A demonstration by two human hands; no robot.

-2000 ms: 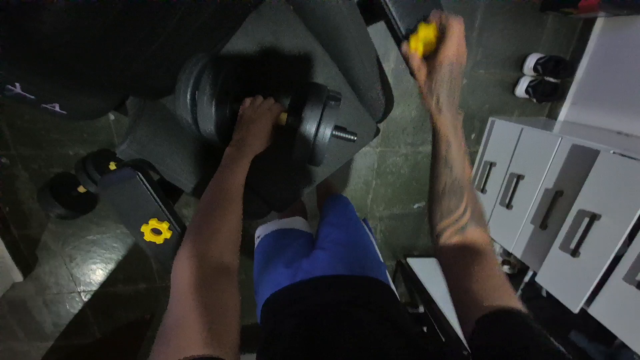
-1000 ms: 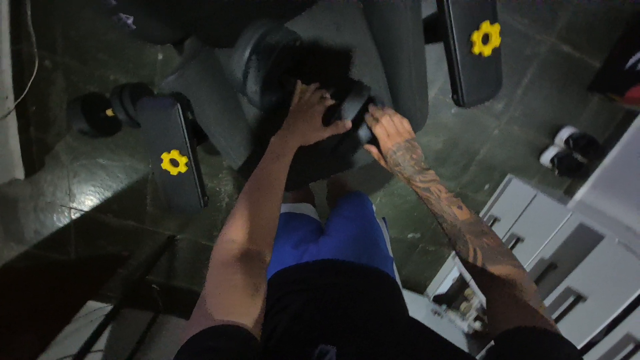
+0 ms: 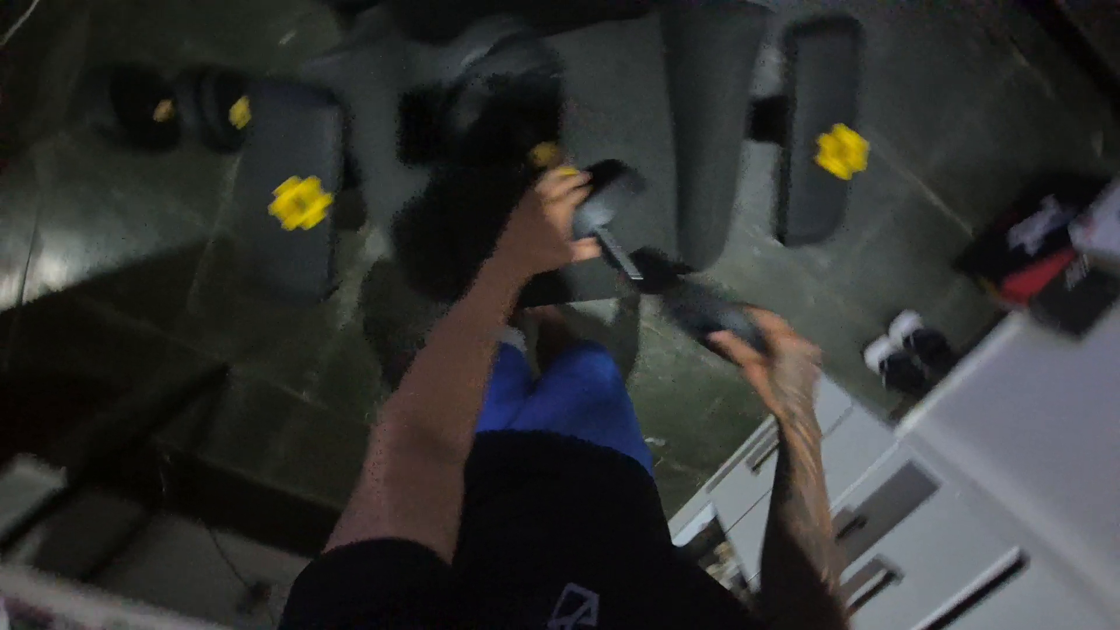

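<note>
My left hand [image 3: 556, 223] grips a black weight plate [image 3: 604, 197] on the dumbbell, beside the bare metal end of its bar [image 3: 619, 254]. My right hand [image 3: 757, 350] holds a dark round weight plate [image 3: 713, 315], apart from the bar's end and to its right. The dumbbell lies on a dark padded bench [image 3: 612, 96]; its far end is blurred. One yellow star-shaped collar nut [image 3: 300, 202] rests on the left black pad, and another yellow collar nut [image 3: 842, 151] rests on the right black pad.
Another dumbbell [image 3: 144, 109] lies at the far left, by the left pad [image 3: 293, 254]. The right pad [image 3: 822, 70] stands beside the bench. White drawers [image 3: 927, 516], a pair of shoes [image 3: 910, 350] and dark and red items [image 3: 1041, 254] are at the right.
The yellow nut that my right hand held two seconds ago lies on the right pad. My right hand has since moved from the dumbbell's end out to the right with a plate.
</note>
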